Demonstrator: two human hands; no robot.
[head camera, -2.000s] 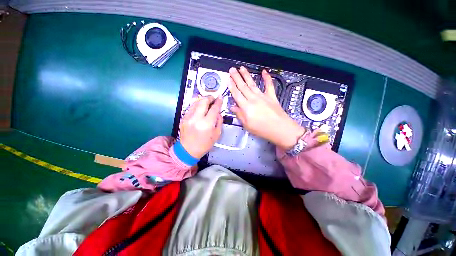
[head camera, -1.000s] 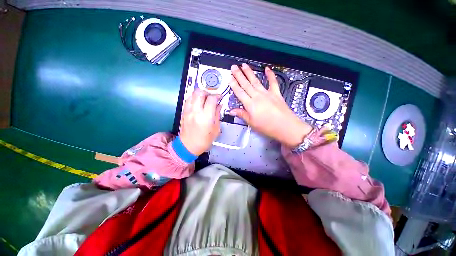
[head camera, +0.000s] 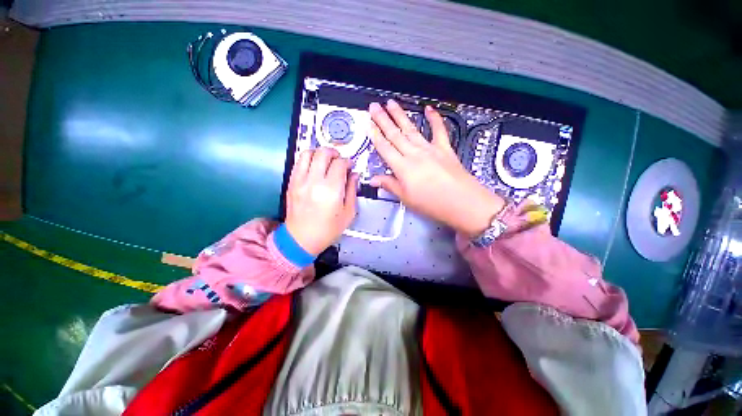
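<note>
An open laptop base (head camera: 439, 258) lies on the green mat. A cooling fan (head camera: 338, 127) sits at its left end and another cooling fan (head camera: 518, 161) at its right end, with dark heat pipes (head camera: 464, 140) between. My left hand (head camera: 320, 201) is just below the left fan, fingers bent down at the board's edge; its fingertips and anything between them are hidden. My right hand (head camera: 431, 179) lies palm down over the middle of the mainboard, fingers spread, holding nothing visible. A white L-shaped flat cable (head camera: 376, 236) runs across the silver area.
A loose fan (head camera: 244, 58) with dark wires lies left of the laptop. A grey disc (head camera: 641, 213) with a red-and-white item (head camera: 668, 214) lies to the right. Clear plastic trays (head camera: 716, 280) stand at the far right. A pale ribbed rail (head camera: 521, 50) runs along the back.
My left hand has its fingers drawn closer together, still below the left fan. My right hand stays spread over the board. The view has shifted slightly.
</note>
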